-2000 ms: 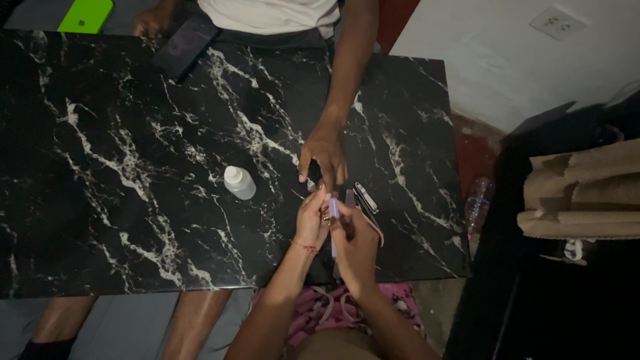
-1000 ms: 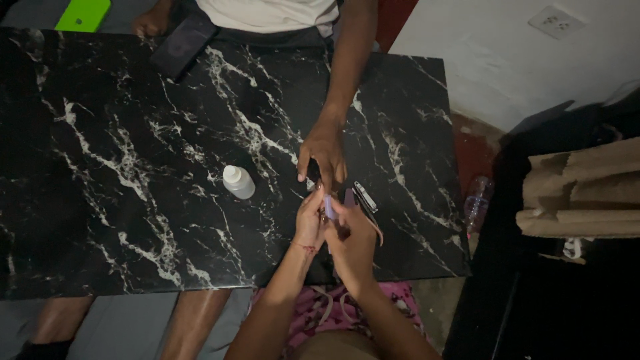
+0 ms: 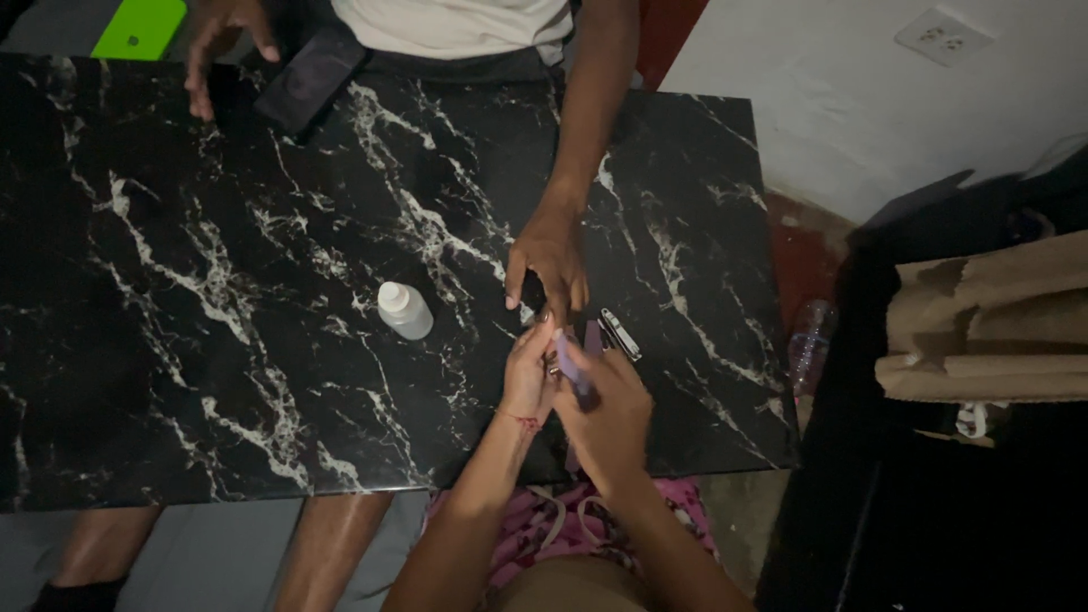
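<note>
My left hand (image 3: pixel 529 374), with a red string bracelet at the wrist, holds a fingertip of the other person's hand (image 3: pixel 548 259) over the black marbled table. In my right hand (image 3: pixel 608 408) is a purple nail file (image 3: pixel 568 355), its end at that fingertip. Another flat purple strip (image 3: pixel 592 337) lies beneath, partly hidden by my right hand. Just beyond my right fingers rests a metal nail clipper (image 3: pixel 621 335). A white plastic bottle (image 3: pixel 406 312) stands on the table to the left of my hands.
The marbled table (image 3: pixel 323 408) bears a dark phone (image 3: pixel 311 83) at its far edge, near the person's other hand (image 3: pixel 228 47). A bright green case (image 3: pixel 140 28) lies beyond that edge. On the right are a clear plastic bottle (image 3: pixel 809 344) and brown cloth or paper (image 3: pixel 986 327).
The other person's hand near the phone has lifted and spread its fingers, reaching over the table edge. My hands stay around the same fingertip, with small shifts of the file.
</note>
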